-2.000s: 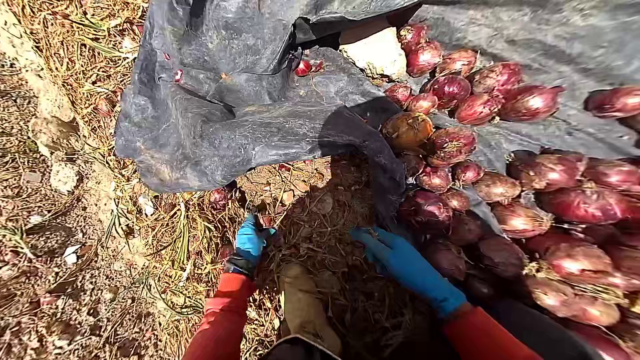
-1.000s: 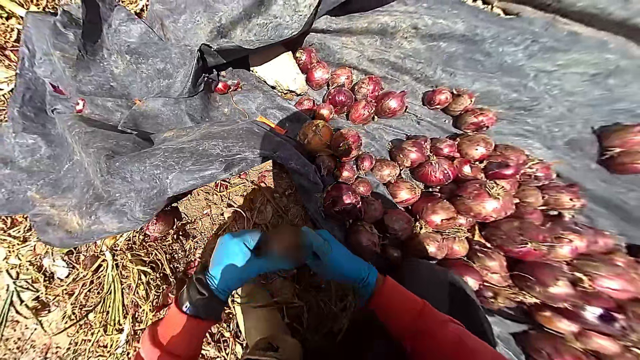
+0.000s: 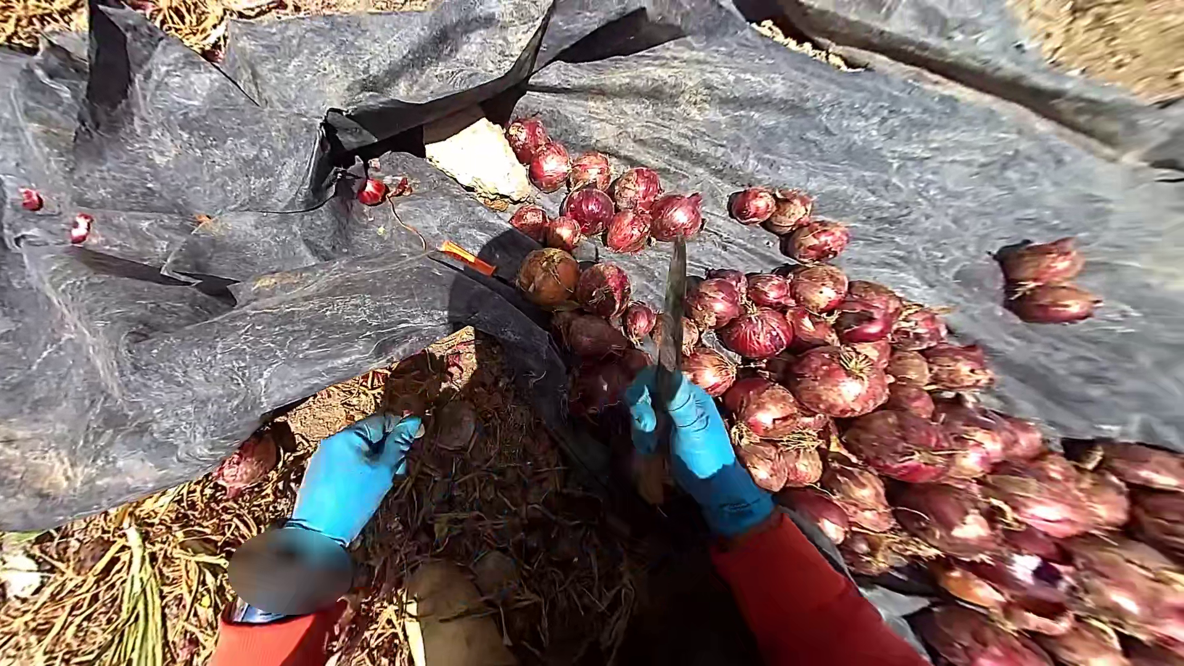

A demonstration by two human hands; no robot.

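My right hand (image 3: 689, 439), in a blue glove, holds a knife (image 3: 673, 319) upright, its long blade pointing away from me over the edge of the onion pile. The many red onions (image 3: 837, 381) lie heaped to the right of that hand. My left hand (image 3: 356, 476), also gloved in blue, is above the shaded ground by the sheet's edge, fingertips curled together near a dim onion (image 3: 412, 384); whether it holds something small I cannot tell. Another onion (image 3: 248, 464) rests partly under the sheet's edge, left of this hand.
A wrinkled black plastic sheet (image 3: 231, 351) spans the ground ahead. On it are a pale stone (image 3: 476, 162), an orange object (image 3: 467, 258) and two onions (image 3: 1050, 280) off to the right. Dry onion leaves (image 3: 102, 592) cover the lower left ground, beside a boot (image 3: 453, 620).
My hands, together around a blurred brownish thing one second ago, are now apart. The knife now stands out plainly in my right hand. The view has shifted toward the onion pile.
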